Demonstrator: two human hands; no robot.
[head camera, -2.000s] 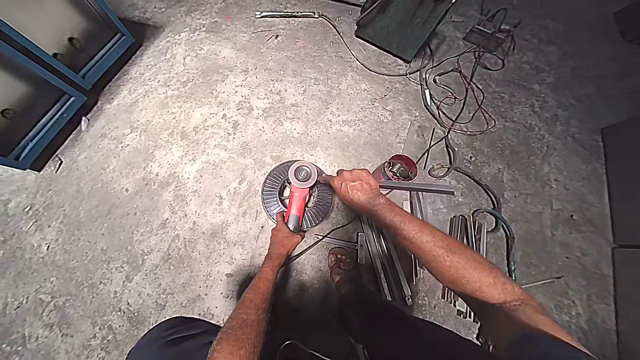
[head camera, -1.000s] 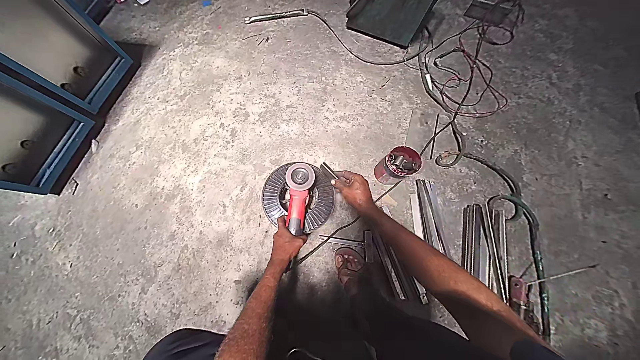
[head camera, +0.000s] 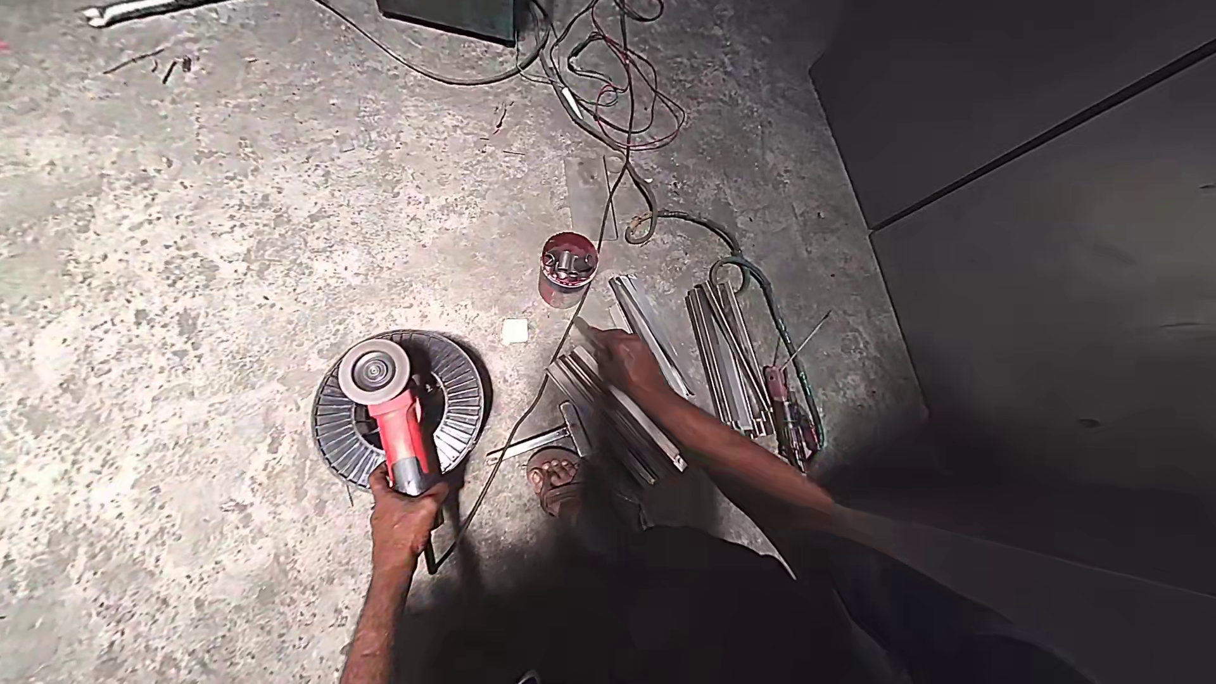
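Observation:
My left hand (head camera: 404, 513) grips the rear of a red angle grinder (head camera: 399, 432), whose disc faces up above a round slotted metal piece (head camera: 463, 408) on the floor. My right hand (head camera: 627, 361) is over the upper end of a bundle of metal bars (head camera: 617, 418); a short piece shows at its fingertips, and the blurred fingers do not show how it is held. Beyond that hand stands a red can (head camera: 560, 290) with metal pieces inside. More metal strips (head camera: 651, 332) lie just right of it.
Another pile of bars (head camera: 727, 361) lies at right, beside a red-handled tool (head camera: 777, 385) and a hose (head camera: 760, 275). Tangled cables (head camera: 617, 95) spread across the floor at the top. A metal square (head camera: 532, 444) lies by my sandalled foot (head camera: 556, 475). Dark panels (head camera: 1045, 285) stand at right.
My right hand has moved right, from beside the grinder to the bundle of bars. My left hand still holds the grinder over the round piece. The view has swung right.

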